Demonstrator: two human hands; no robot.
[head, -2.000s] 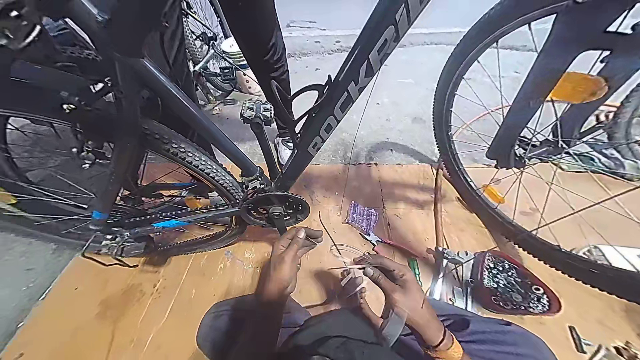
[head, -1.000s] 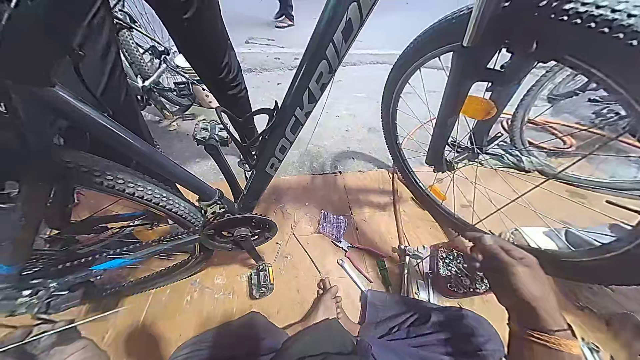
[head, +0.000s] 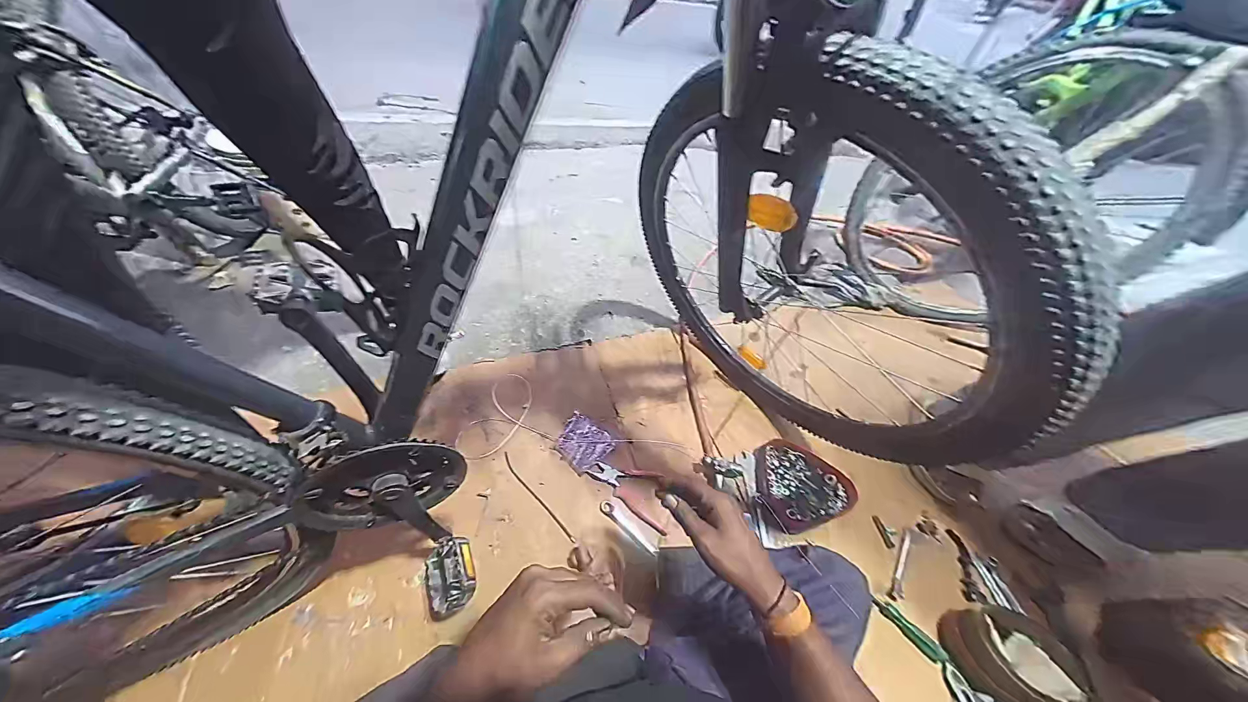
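My left hand (head: 551, 629) is low in front of my lap with curled fingers; whether it holds something small cannot be made out. My right hand (head: 717, 536) is over the red handles of the pliers (head: 639, 492), fingertips close together, contact unclear. Beside the pliers lie a spanner (head: 629, 526) and a purple patterned cloth or packet (head: 586, 442). A thin cable (head: 526, 419) loops on the board left of it. Right of my right hand sits a red tray of small metal parts (head: 804, 485). A black bicycle frame (head: 487, 185) stands ahead, with its crankset (head: 390, 483) at left.
The front wheel (head: 1033, 244) stands at right and a pedal (head: 450, 577) hangs low at left. Several tools, including a green-handled one (head: 907, 629), and a round container (head: 1014, 653) are at lower right. A person's dark-clothed legs (head: 292, 127) are behind the frame.
My right hand has come left from beside the parts tray to the pliers. My left hand has moved from the lower left edge to in front of my lap.
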